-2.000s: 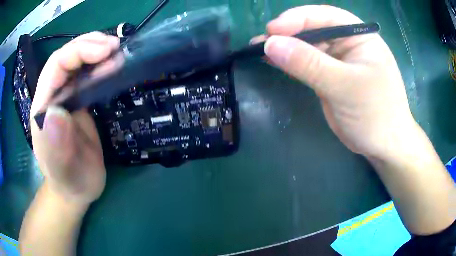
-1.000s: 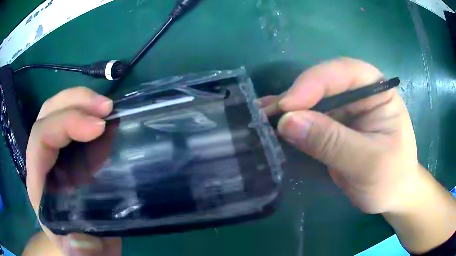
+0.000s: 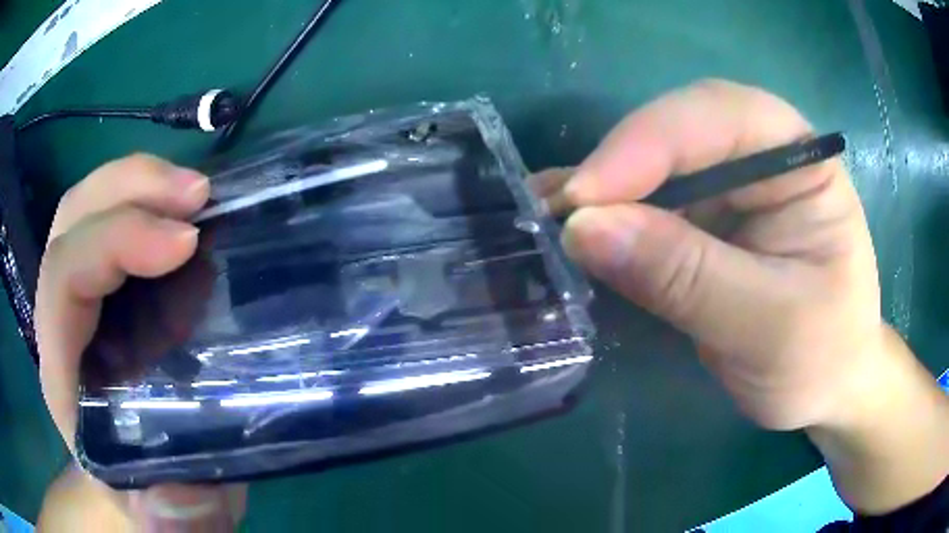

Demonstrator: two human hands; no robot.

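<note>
A display panel lies face up over the rear housing, its glossy black face showing pale streaks. Clear wrinkled protective film overhangs its top and right edges. My left hand grips the unit at its left side, fingers on the top face and thumb at the bottom edge. My right hand holds the dark tweezers between thumb and fingers at the unit's right edge; the tweezers' tips are hidden. The circuit board and the housing's inside are hidden under the panel.
Behind the unit, a black cable connector with a white ring lies on the dark-green mat, beside another black cable. A dark object stands at the far left edge. A white rail curves across the top left corner.
The panel, first raised and tilted above the exposed board, now covers it. In the last second the unit has tilted slightly, shifting the reflections. My right hand keeps the tweezers.
</note>
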